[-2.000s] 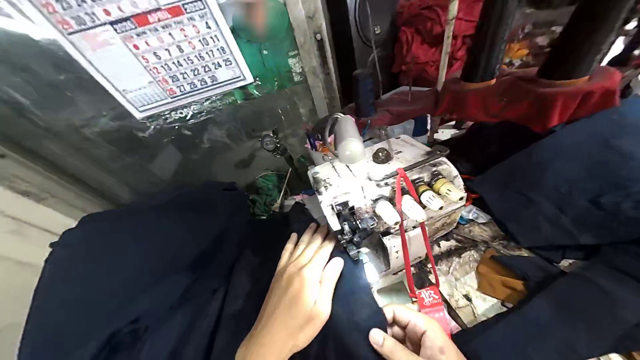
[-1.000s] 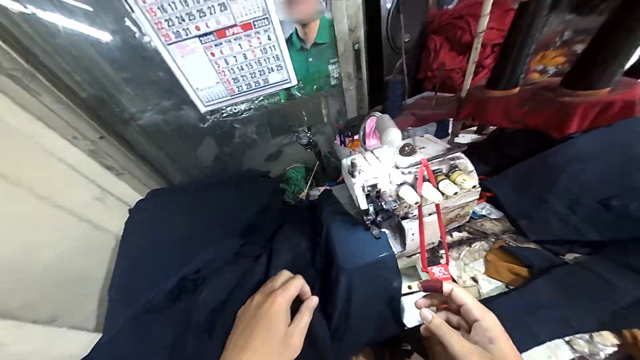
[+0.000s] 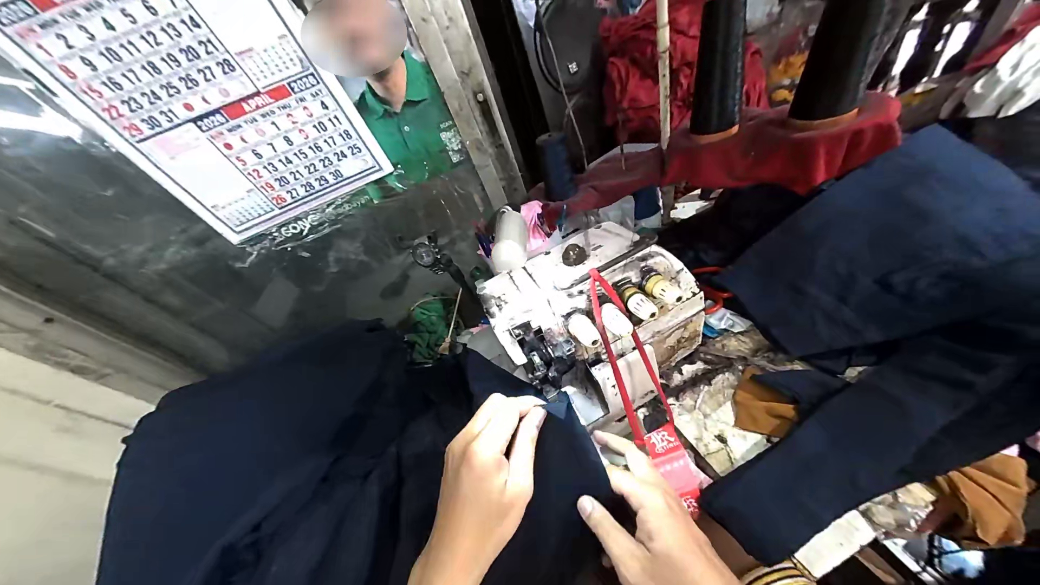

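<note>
A white overlock sewing machine (image 3: pixel 593 301) with a row of tension dials stands at the centre, a red strap (image 3: pixel 626 357) with a red tag looped over its front. Dark navy fabric (image 3: pixel 292 455) covers the lower left and reaches the presser-foot area. My left hand (image 3: pixel 487 471) pinches an edge of this fabric between thumb and index finger, just in front of the presser foot. Beside it, my right hand (image 3: pixel 650 512) lies at the fabric's right edge, thumb and index finger apart; whether its other fingers hold cloth is hidden.
More navy fabric (image 3: pixel 894 268) spreads over the right side, near brown cloth scraps (image 3: pixel 764 406). Dark thread cones (image 3: pixel 719 73) stand on red cloth behind the machine. A wall calendar (image 3: pixel 268 122) hangs upper left, beside a person in a green shirt (image 3: pixel 414 122). A wristwatch (image 3: pixel 426 253) hangs behind the machine.
My left hand has moved up towards the presser foot and now pinches the fabric edge. My right hand, near the red tag a second ago, is now at the fabric's right edge.
</note>
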